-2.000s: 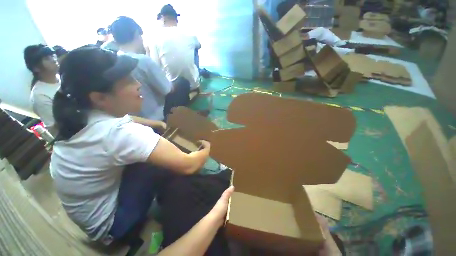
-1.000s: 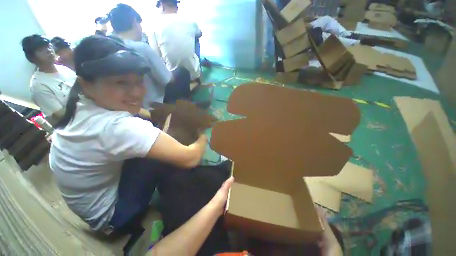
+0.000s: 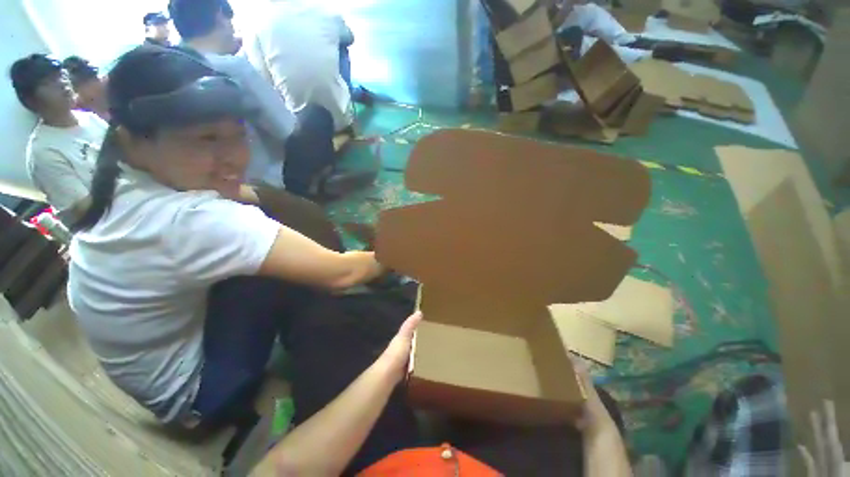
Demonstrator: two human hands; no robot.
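A brown mailer box point(image 3: 480, 359) sits open on my lap, its tray walls upright. Its large lid panel point(image 3: 513, 219) stands up behind the tray, with rounded lobed ends and side notches. My left hand point(image 3: 403, 347) grips the tray's left wall, fingers along the outer side. My right hand point(image 3: 589, 410) holds the tray's right side near its front corner; its fingers are partly hidden by the wall.
A seated person point(image 3: 177, 252) in a light shirt is close at left, an arm reaching behind the lid. Flat blanks point(image 3: 634, 312) lie on the green floor point(image 3: 699, 242). Piled boxes point(image 3: 531, 56) stand behind. Another person's hand point(image 3: 820, 445) shows at lower right.
The box and both my hands appear slightly higher and further left. The neighbour has turned towards me. An orange item now shows more fully below the box, and a hand appears at lower right.
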